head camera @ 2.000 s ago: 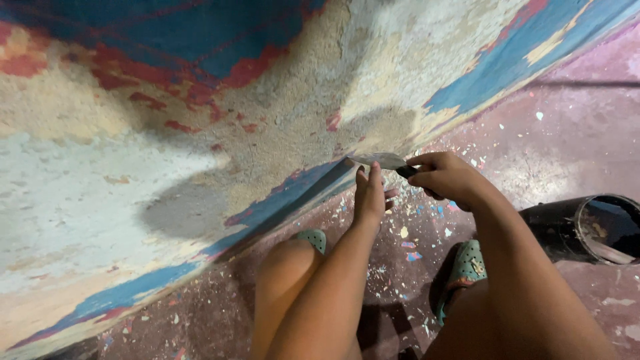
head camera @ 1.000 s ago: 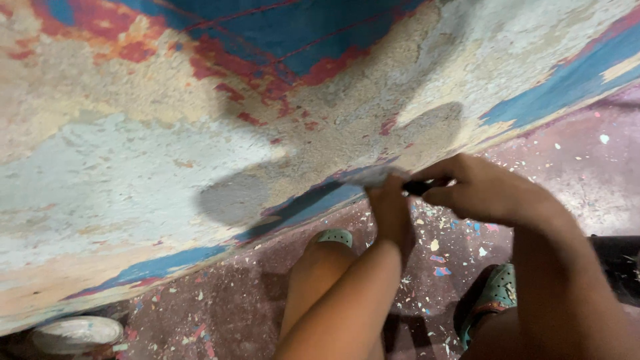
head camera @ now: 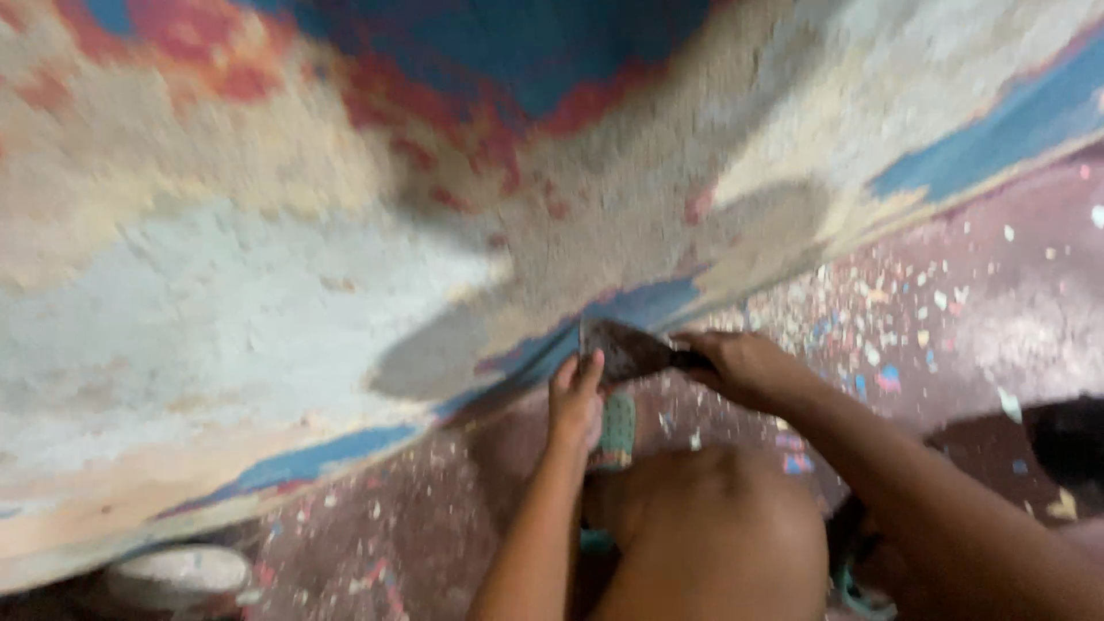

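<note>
My right hand (head camera: 746, 366) grips the dark handle of a paint scraper (head camera: 625, 349). Its wide metal blade points left, with its edge close to the blue paint low on the painted wall (head camera: 483, 216). Against the near corner of the blade rest the fingers of my left hand (head camera: 576, 401); whether they pinch it cannot be made out. Blue, red and white paint is patchy on the wall, with rough beige areas between. The picture is somewhat blurred.
Paint chips (head camera: 871, 302) litter the reddish floor (head camera: 414, 500) along the wall's base. A pale rounded object (head camera: 181, 573) lies at the lower left. At the right edge is a dark object (head camera: 1069, 440). My green clog (head camera: 617, 427) stands below the blade.
The scraper's blade now shows its broad face, where it looked narrow before. My knee has come in beneath my hands. The black bucket seen at the right two seconds ago is mostly out of view.
</note>
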